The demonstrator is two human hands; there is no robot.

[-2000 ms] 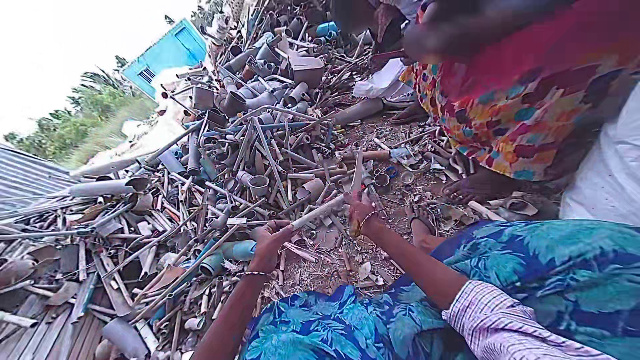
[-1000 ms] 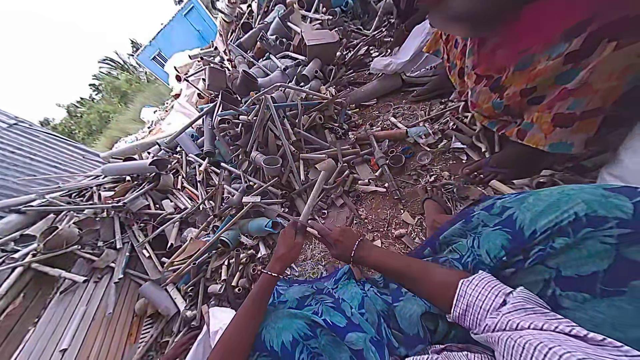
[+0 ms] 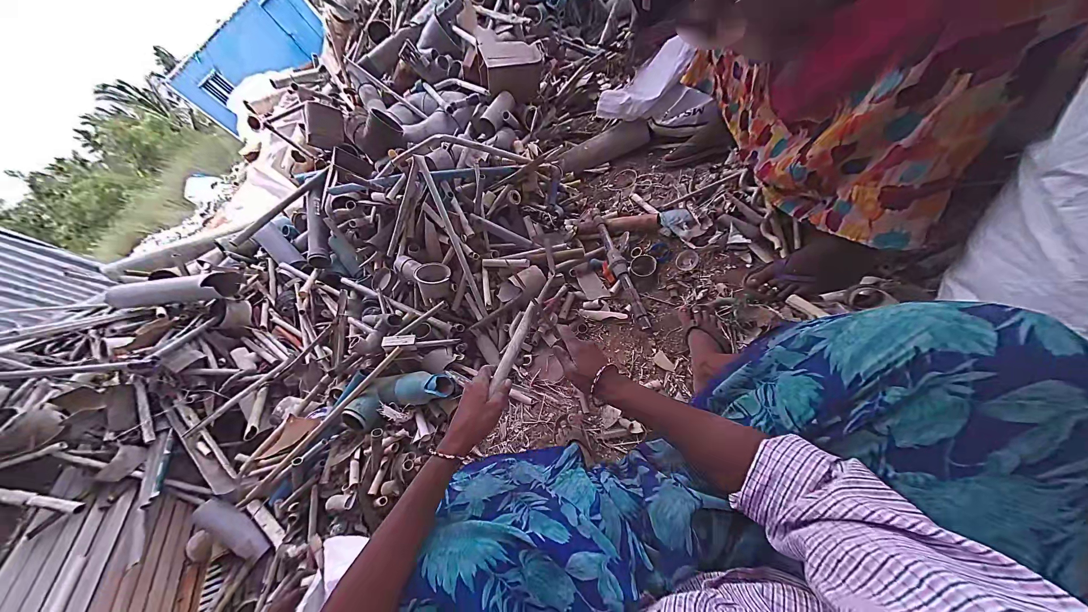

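My left hand (image 3: 476, 410) grips the lower end of a slim grey plastic pipe piece (image 3: 517, 344), which points up and away from me over the scrap. To its right is my right hand (image 3: 581, 355), apart from the pipe, fingers reaching toward the debris; whether a small thing lies between them cannot be told. A jointed grey pipe piece (image 3: 623, 276) lies on the soil beyond my right hand. Left of my left hand, a blue-green pipe fitting (image 3: 416, 388) rests in the heap.
A big heap of scrap pipes and fittings (image 3: 425, 276) spreads ahead and left. Another person in a patterned garment (image 3: 837, 144) is at the upper right, near a white sack (image 3: 1033, 229). Corrugated sheeting (image 3: 51, 276) stands at the left edge. My foot (image 3: 705, 344) is on the soil.
Two seconds ago both hands were on a pale piece. The right hand has since come off the piece, which the left hand holds.
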